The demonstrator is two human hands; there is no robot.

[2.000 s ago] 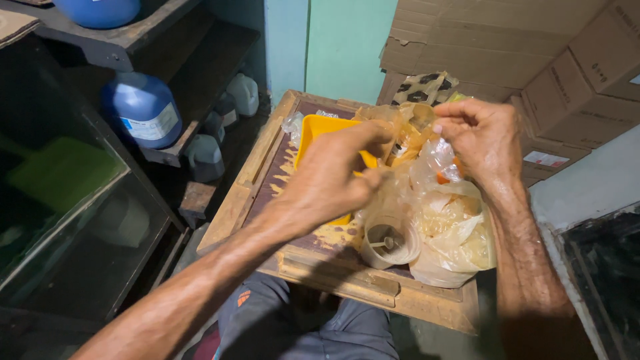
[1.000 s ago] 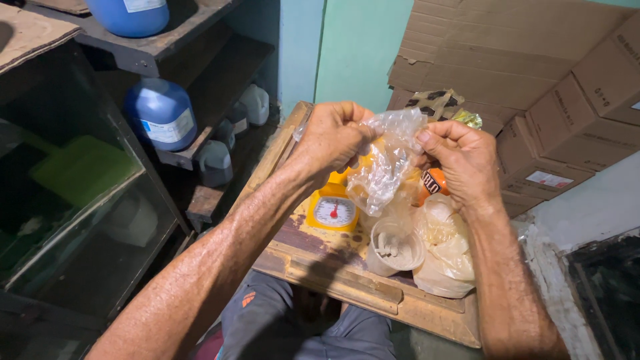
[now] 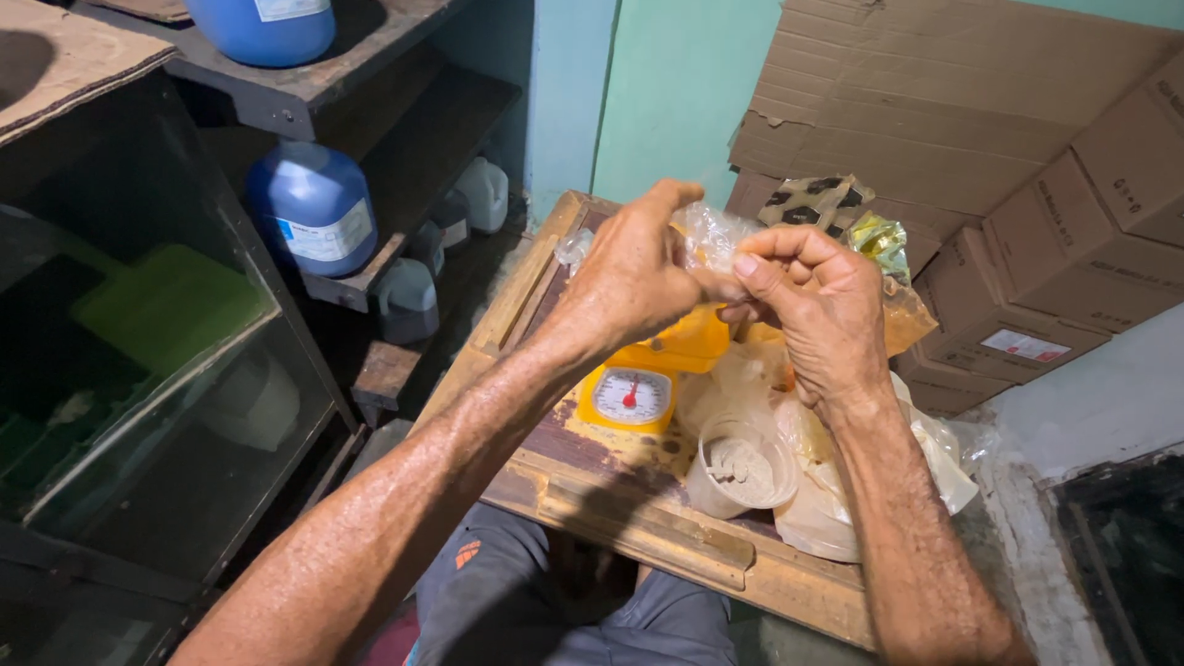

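My left hand [image 3: 643, 264] and my right hand [image 3: 805, 301] meet above the far part of the wooden table [image 3: 647, 532], both pinching a crumpled clear plastic bag [image 3: 710, 231]. Below them stands a yellow kitchen scale [image 3: 629, 398] with a round white dial and a red needle; my left hand partly hides its yellow pan [image 3: 689, 340]. A clear plastic cup [image 3: 740, 467] of pale grey powder stands right of the scale. Plastic bags with pale contents [image 3: 819, 509] lie beside the cup, partly behind my right forearm.
Cardboard boxes [image 3: 1045, 250] are stacked at the right. Patterned and golden wrappers [image 3: 879, 242] lie at the table's far right. On the left, shelves [image 3: 361, 55] hold a blue jug [image 3: 312, 208] and smaller containers [image 3: 407, 296]. A glass-fronted cabinet [image 3: 157, 370] stands at the near left.
The clear bag, spread out between my hands one second ago, is now bunched up and mostly hidden by them. The scale's dial, covered two seconds ago, shows now.
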